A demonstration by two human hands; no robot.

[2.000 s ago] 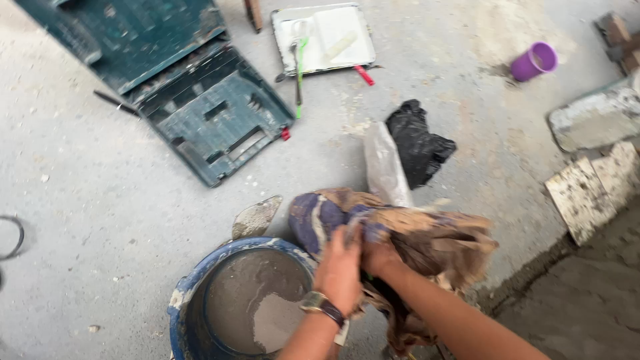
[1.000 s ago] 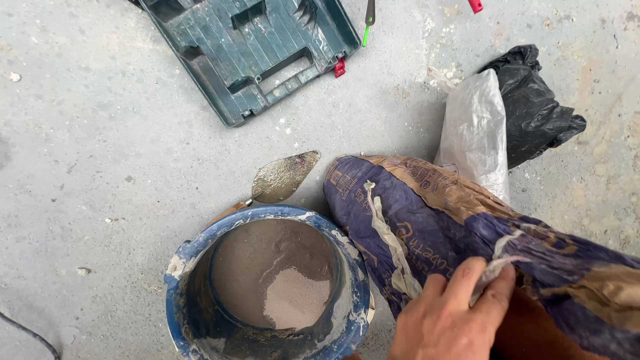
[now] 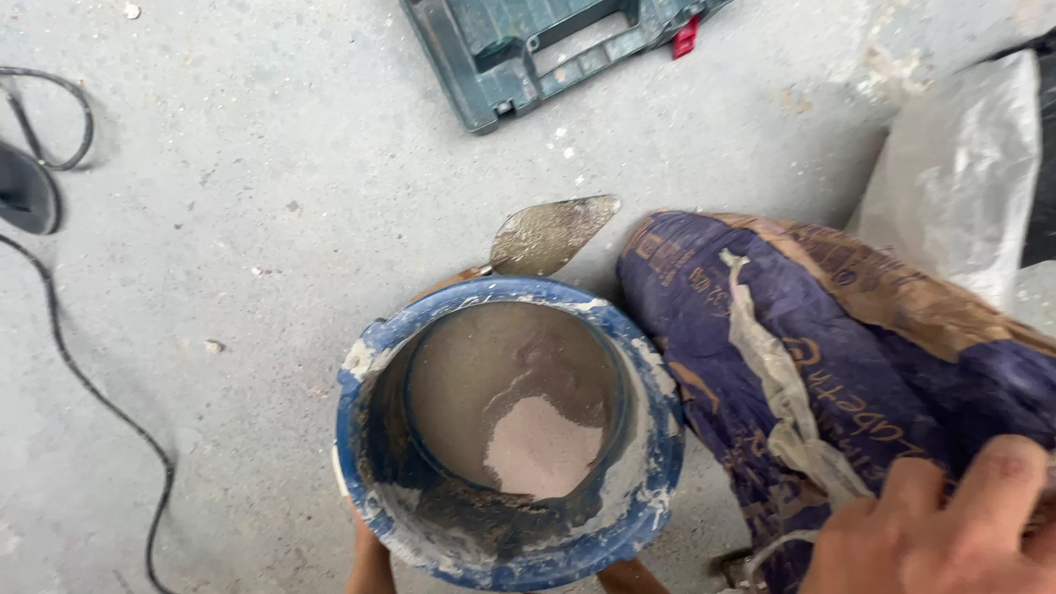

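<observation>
A round blue bucket [image 3: 507, 289], crusted with pale residue, stands in the centre holding grey-brown wet mix; a lighter powdery patch [image 3: 544, 450] lies on it. Right of it, a purple and brown paper sack [image 3: 841, 330] rests on its side, its closed end beside the rim. A torn whitish strip [image 3: 771, 363] runs along the sack. At the lower right my right hand [image 3: 940, 528] grips the sack with bent fingers. My left hand cannot be made out; two bits of bare skin show below the bucket, partly hidden by it. A trowel blade [image 3: 553, 233] lies behind the bucket.
A green plastic tool case [image 3: 511, 70] with a red latch [image 3: 685, 37] lies at the top. A translucent plastic bag [image 3: 949, 173] and a black one [image 3: 1044, 157] are at the right. A black cable [image 3: 62, 346] runs along the floor at left, near a dark round object [image 3: 25, 194].
Two seconds ago both my hands were on the crumpled sack; now only my right hand is seen on it. The sack has been laid out beside the bucket. The view has moved closer.
</observation>
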